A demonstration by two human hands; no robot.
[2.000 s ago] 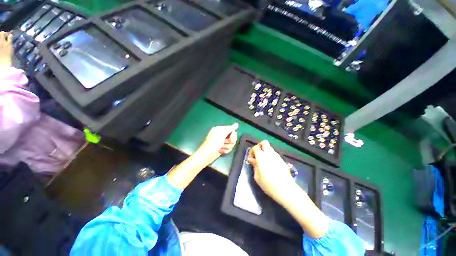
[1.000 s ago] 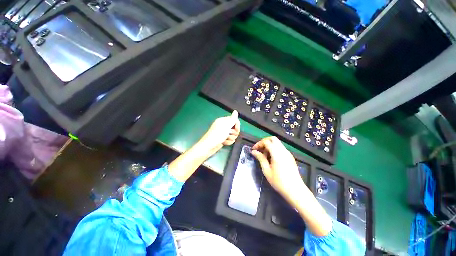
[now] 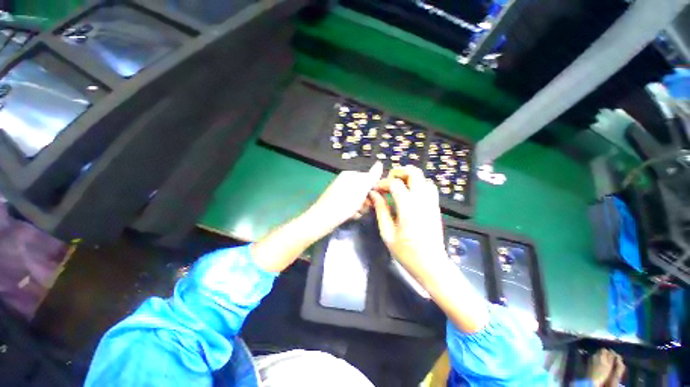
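My left hand (image 3: 353,196) and my right hand (image 3: 409,215) meet over the back edge of the black foam phone tray (image 3: 378,320). The fingertips of both are pinched close together; any small part between them is too hidden and blurred to tell. Phones sit in the tray pockets: one at the left (image 3: 344,272), partly under my left hand, one partly under my right arm, and two at the right (image 3: 467,261), (image 3: 516,276), with camera openings at their back ends. Behind my hands lies the small-parts tray (image 3: 297,125) with many gold-ringed pieces (image 3: 401,143).
A tall stack of black foam trays (image 3: 174,113) with phones on top stands at the left. A pale post (image 3: 575,91) rises at the back right, a white fitting (image 3: 492,175) at its foot. Blue bins (image 3: 626,302) are at the right. Another person's hands (image 3: 607,368) show at lower right.
My right hand has left the left phone's camera end and come up against my left fingertips. The view has shifted, so trays appear further left; another person's hands now show at lower right.
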